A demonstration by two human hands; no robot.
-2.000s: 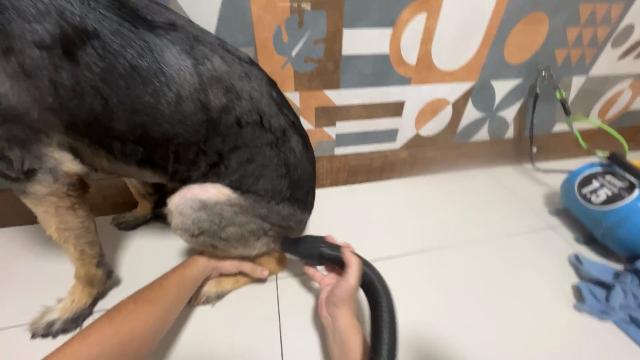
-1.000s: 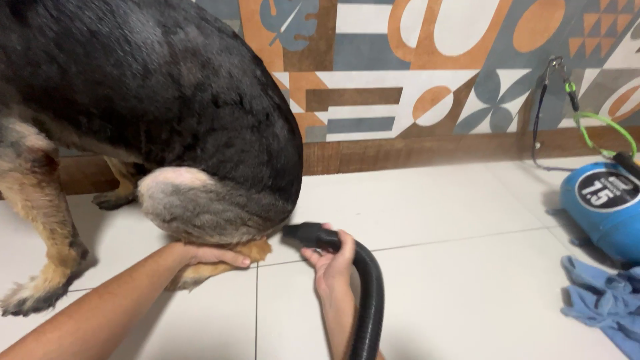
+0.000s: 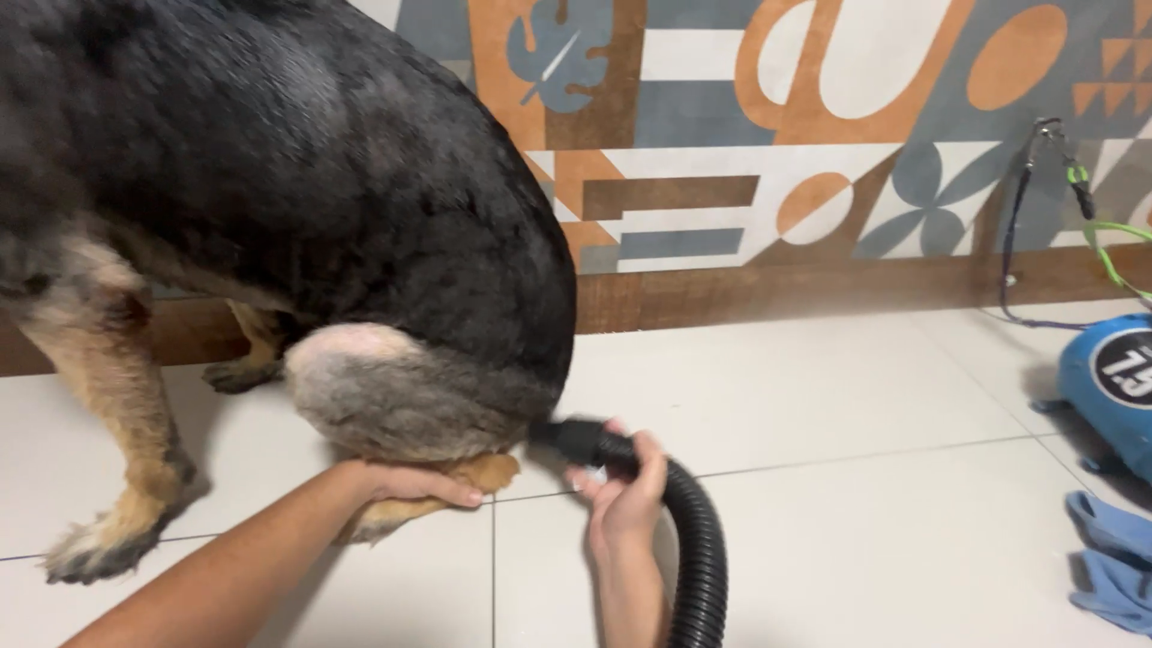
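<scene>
A black and tan dog (image 3: 360,207) sits on the tiled floor at the left, its head out of view. My left hand (image 3: 409,483) lies on its lower hind leg, over the tan hock, with the thumb and fingers partly hidden by the leg. In my right hand (image 3: 623,490) is the end of a black corrugated dryer hose (image 3: 697,549). The black nozzle (image 3: 571,438) points left at the dog's rump, close to the fur; whether it touches cannot be told.
A blue pet dryer body (image 3: 1102,387) stands on the floor at the right edge. Below it lies a crumpled blue cloth (image 3: 1116,567). Dark and green leads (image 3: 1080,189) hang from a metal hook on the patterned wall (image 3: 684,117), behind the dog.
The nozzle has shifted slightly relative to the dog's rump, staying close to it. My left hand remains on the hind leg. The view has moved a little.
</scene>
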